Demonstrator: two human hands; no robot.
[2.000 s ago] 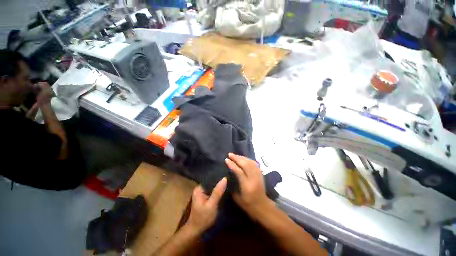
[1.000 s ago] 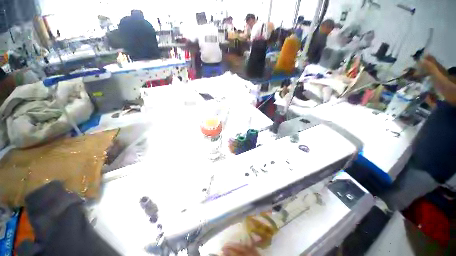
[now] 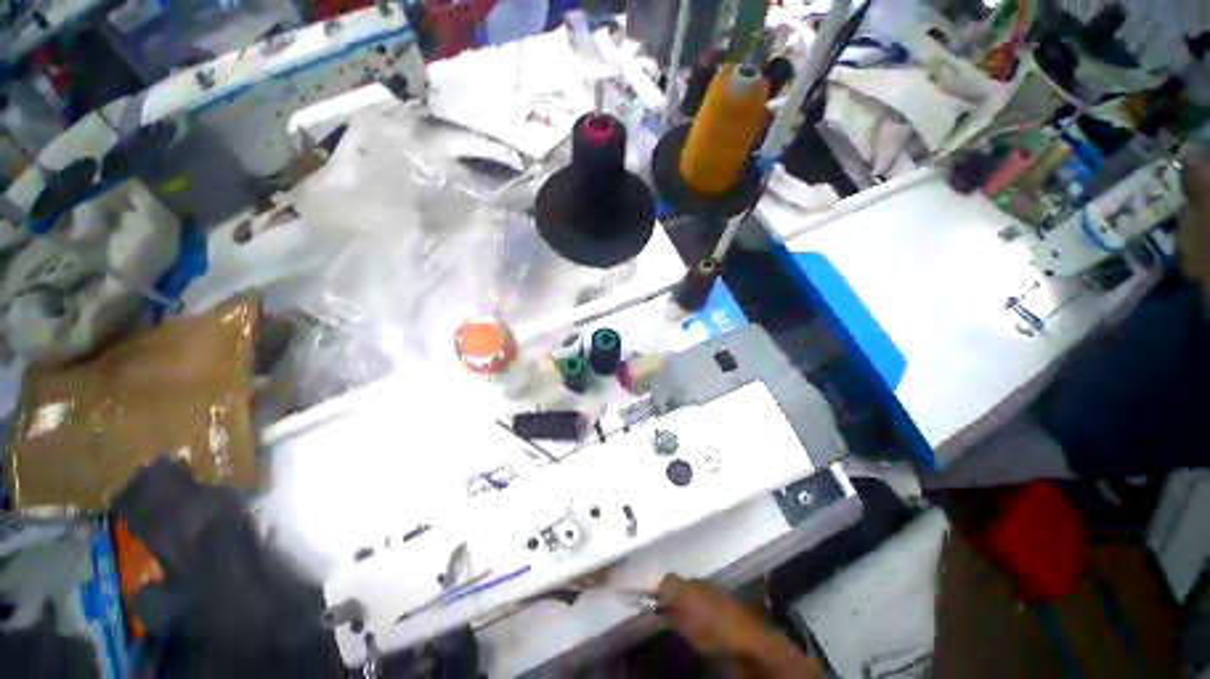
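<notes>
The dark grey garment (image 3: 219, 570) lies at the lower left, left of the white sewing machine (image 3: 584, 531). My right hand (image 3: 723, 626) is at the bottom, at the front side of the machine arm, partly cut off by the lower edge. Its fingertips point left, near a thin pale line. It is blurred, and I cannot tell whether the fingers hold anything. My left hand is not in view. Thin blue and dark sticks (image 3: 465, 593) lie on top of the machine.
Behind the machine are an orange-lidded jar (image 3: 486, 345), small spools (image 3: 605, 350), a black cone (image 3: 597, 186), an orange cone (image 3: 723, 133) and clear plastic bags (image 3: 372, 252). A brown packet (image 3: 146, 411) lies left. Part of a person (image 3: 1128, 358) is at the right.
The view has swung from the garment to the machine and cones. Both hands were on the garment; now only my right hand shows, by the machine arm. My left hand has left the view.
</notes>
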